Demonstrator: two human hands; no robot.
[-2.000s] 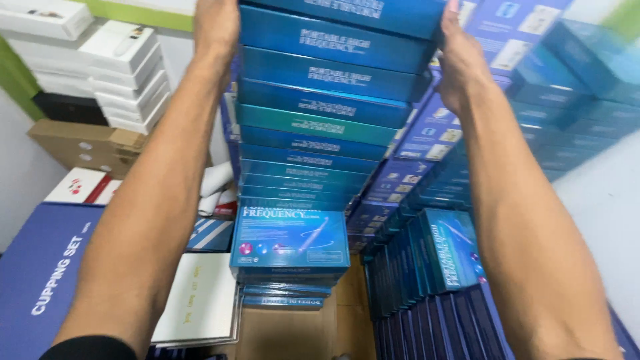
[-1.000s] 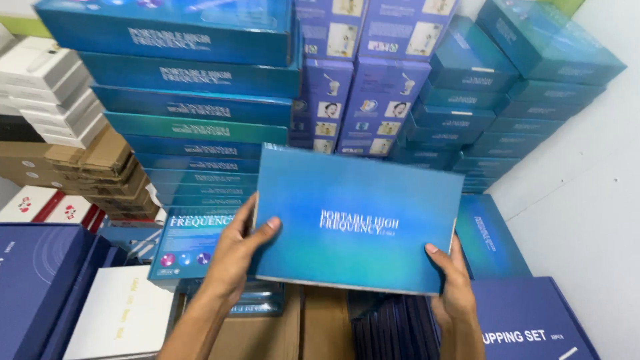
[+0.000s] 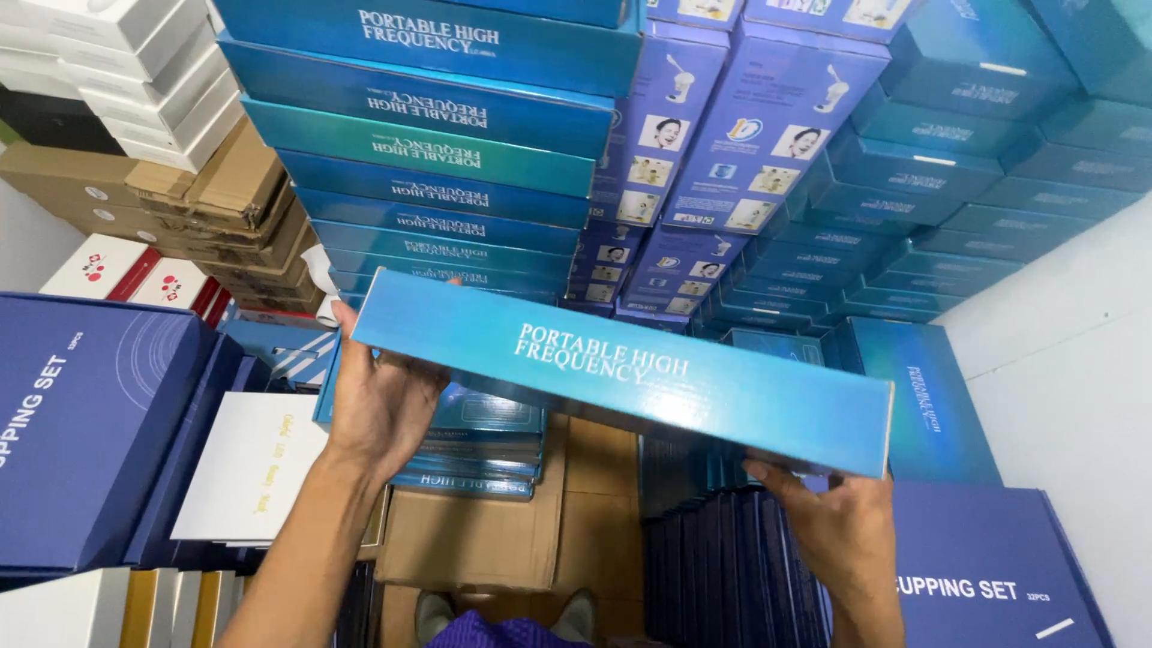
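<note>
A blue-green cardboard box of a portable high frequency device [image 3: 621, 369] is held up between my two hands, its long narrow side facing me and its right end lower. My left hand [image 3: 387, 396] grips the left end, fingers partly hidden behind the box. My right hand [image 3: 828, 513] holds the lower right end, thumb at the bottom edge. Behind the held box rises a tall stack of like boxes [image 3: 432, 139]. Lower boxes of the same kind [image 3: 486, 450] lie beneath it, partly hidden by my left hand and the held box.
Purple printed boxes [image 3: 756, 117] and more blue-green boxes [image 3: 936, 171] stand behind. Dark blue cupping set boxes flank me at left [image 3: 81, 423] and right [image 3: 990, 558]. A white box [image 3: 256, 468] lies left. Brown cartons [image 3: 216, 180] stand back left. A flat carton [image 3: 468, 540] lies near my feet.
My hands were up at the top of the tall stack, then low with the box's broad face showing. The box now shows its narrow side, still between both hands.
</note>
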